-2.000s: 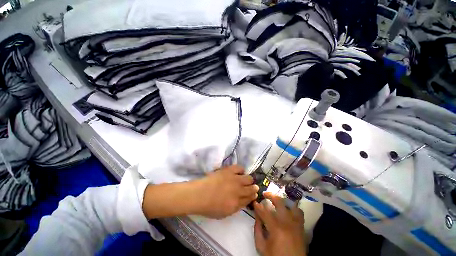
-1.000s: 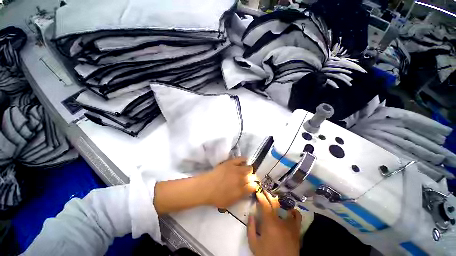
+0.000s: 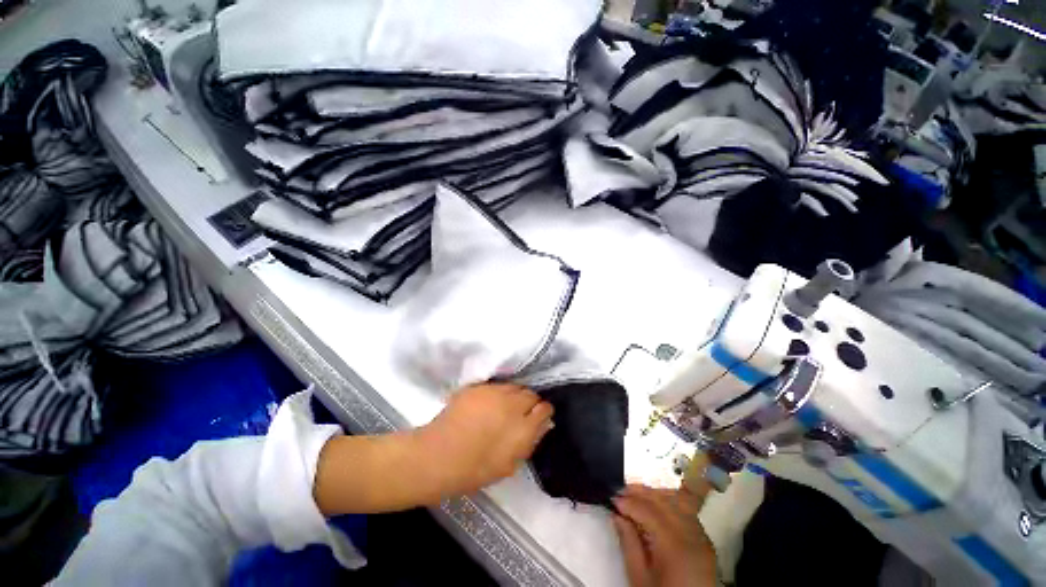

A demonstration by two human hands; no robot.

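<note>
A black band piece [image 3: 587,441] lies flat on the machine bed, left of the presser foot area, joined to or touching a pale garment panel [image 3: 488,292] with a dark edge. My left hand [image 3: 493,430] holds the left edge of the band where it meets the panel. My right hand [image 3: 665,533] is at the band's lower right corner, its fingertips on the edge; its lower part is cut off by the frame. The white sewing machine head [image 3: 826,390] with a blue stripe stands to the right. The needle area is small and partly blurred.
A thick folded pile of panels [image 3: 401,126] stands at the back of the table. Bundled panels [image 3: 734,126] lie behind the machine. Striped bundles [image 3: 138,298] lie at far left beside blue sheeting [image 3: 207,401]. A marked ruler strip [image 3: 344,390] runs along the table edge.
The black band has moved left, out from the needle area, and now shows flat. The hands are farther apart, and the light at the needle is dimmer. The view has shifted somewhat.
</note>
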